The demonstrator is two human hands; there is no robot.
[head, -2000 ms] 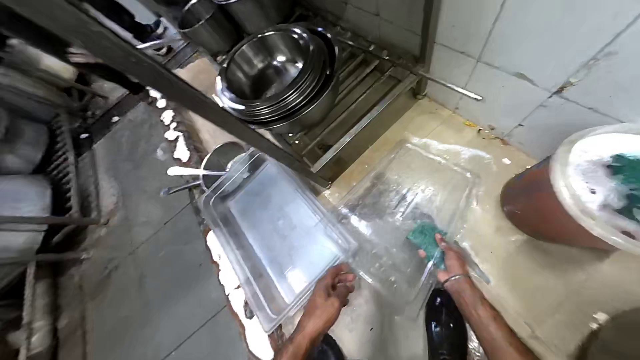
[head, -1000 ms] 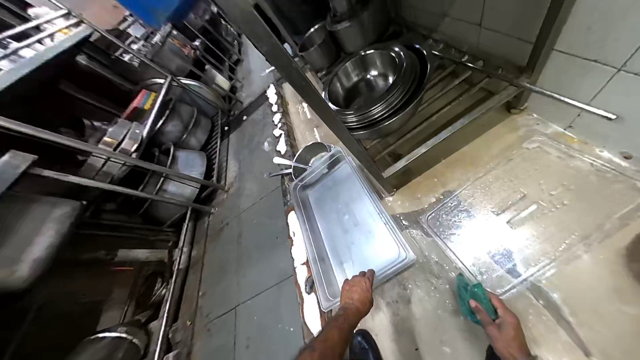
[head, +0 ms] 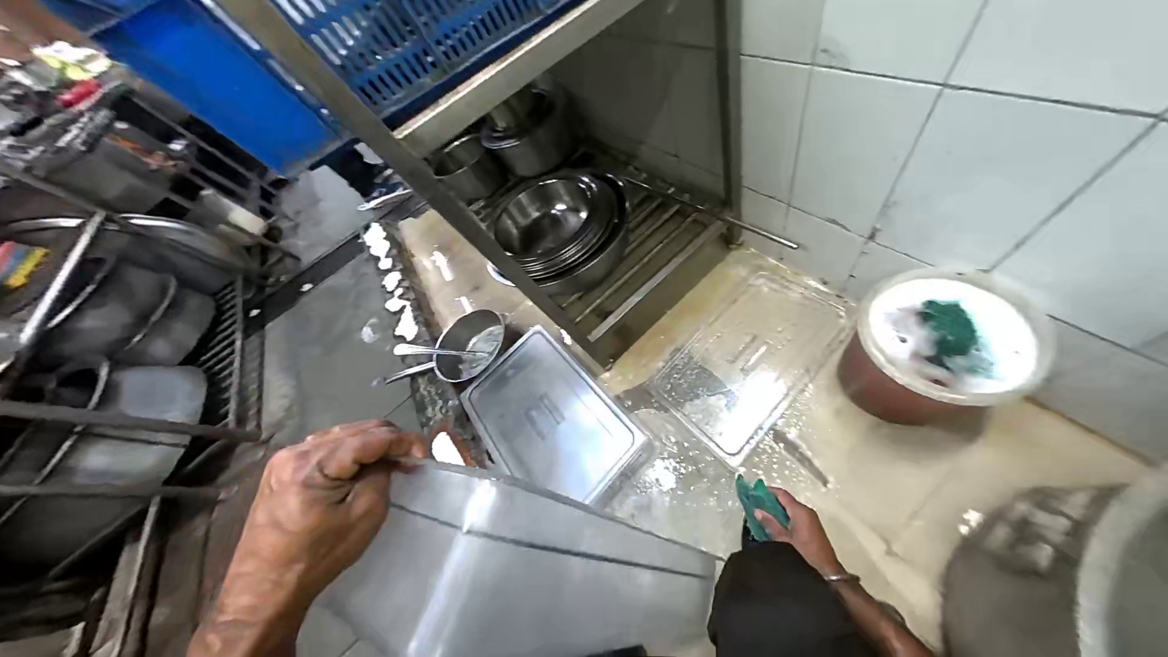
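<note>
My left hand point(head: 319, 511) grips the rim of a large clear plastic container point(head: 538, 566), which is tilted at the bottom of the view. In my right hand point(head: 808, 534) is a green scouring pad point(head: 759, 507), held above the wet floor beside my dark-clothed knee. Beyond the container, a rectangular translucent pan or lid point(head: 547, 415) lies on the ledge. A clear rectangular lid point(head: 748, 356), wet with suds, lies flat on the floor to its right.
A bucket of foamy water point(head: 958, 338) with a green pad stands by the tiled wall. Nested steel bowls point(head: 557, 228) sit on the rack's lower shelf point(head: 652, 283). A small saucepan point(head: 470, 345) holds a spoon. Another large tub point(head: 1127, 566) is at lower right; wire racks point(head: 119, 411) stand left.
The large clear container has come into view, gripped by my left hand, which was on the rim of the rectangular pan before. The green pad is still in my right hand. The view has shifted.
</note>
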